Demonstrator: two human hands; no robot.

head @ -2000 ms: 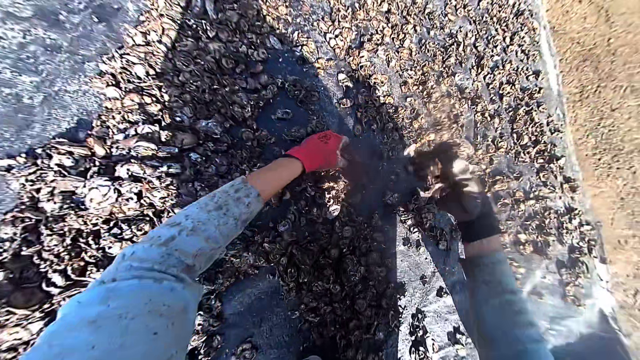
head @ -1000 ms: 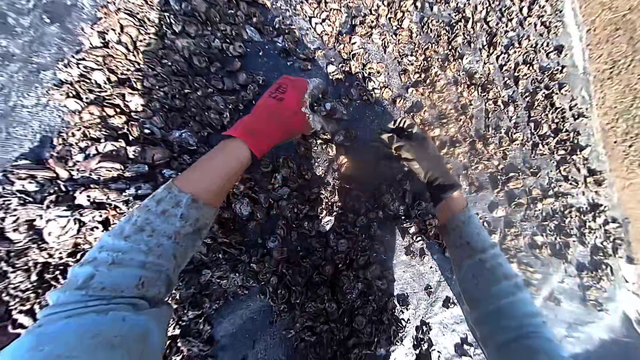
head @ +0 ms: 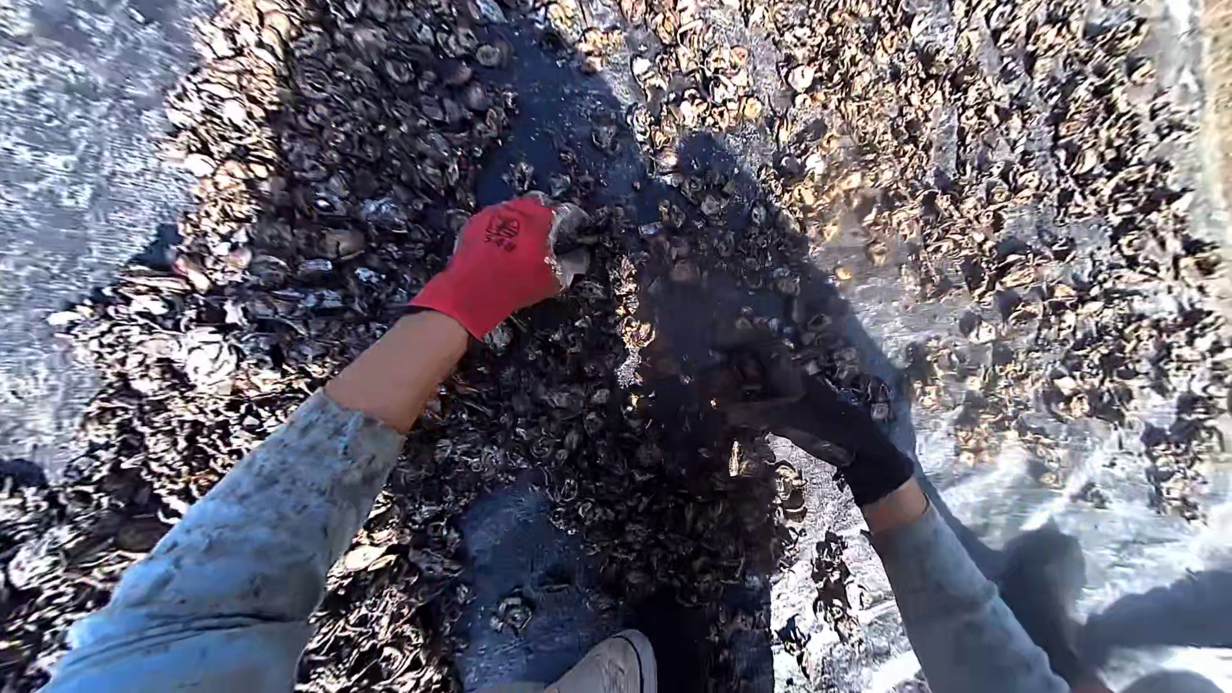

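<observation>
Dark, curled dried pieces [head: 318,221], perhaps dried slices or shells, lie thickly over a grey sheet [head: 539,577]. Near the middle, my left hand [head: 510,252], in a red glove with grey fingertips, reaches down to the pieces; its fingers are bent, and what they hold is hard to make out. Lower and to the right, my right hand [head: 808,404], in a black glove, is low over the shaded pieces. Its fingers are blurred and dark, so their grip is hidden.
More pieces are spread in sunlight across the sheet at the upper right [head: 1059,144]. A light shoe [head: 611,664] shows at the bottom edge. Brown ground [head: 1218,87] borders the sheet at the far right. Shadows fall across the middle and lower right.
My right hand, raised and sunlit a second ago, is now lower in the shade. My left hand stays over the pieces near the middle. The view has shifted.
</observation>
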